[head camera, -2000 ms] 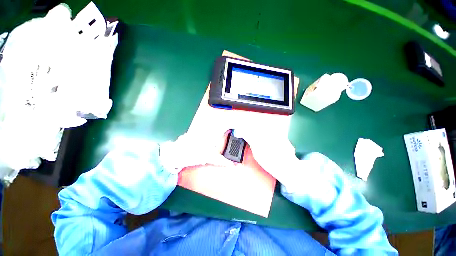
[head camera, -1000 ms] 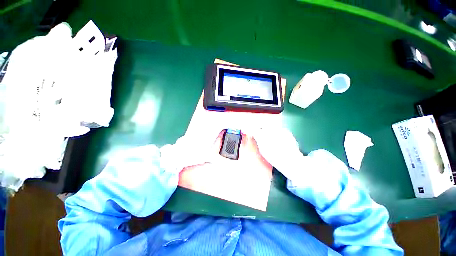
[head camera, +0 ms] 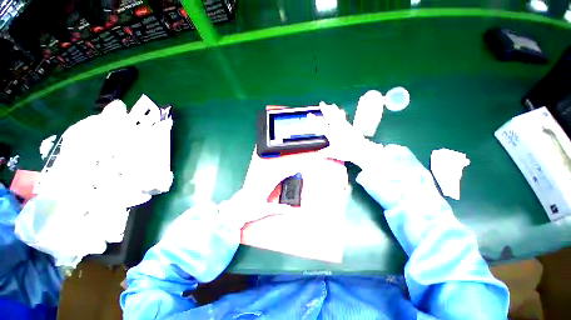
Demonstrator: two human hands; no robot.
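Note:
The small black module [head camera: 290, 191] is upright over the red-orange mat [head camera: 294, 244], its blue end toward the tablet. My left hand [head camera: 253, 195], white-gloved and washed out by glare, holds the module at its left side and lower end. The black tablet [head camera: 269, 147] lies at the mat's far end with its screen lit. My right hand [head camera: 345, 139], also white-gloved, is at the tablet's right end with fingers over that edge and part of the screen. Glare hides whether its fingers grip the tablet.
A white bottle [head camera: 369, 114] with its round lid open stands right of the tablet. A white wipe [head camera: 448, 172] and a white carton [head camera: 540, 161] lie at right. White plastic bags [head camera: 103, 169] are heaped at left. Dark units sit at the far bench edge; a blue sleeve shows at far left.
My right hand has left the module's side and moved up and away to the tablet's right end. My left hand still holds the module. The view has tilted up, showing printed cartons behind.

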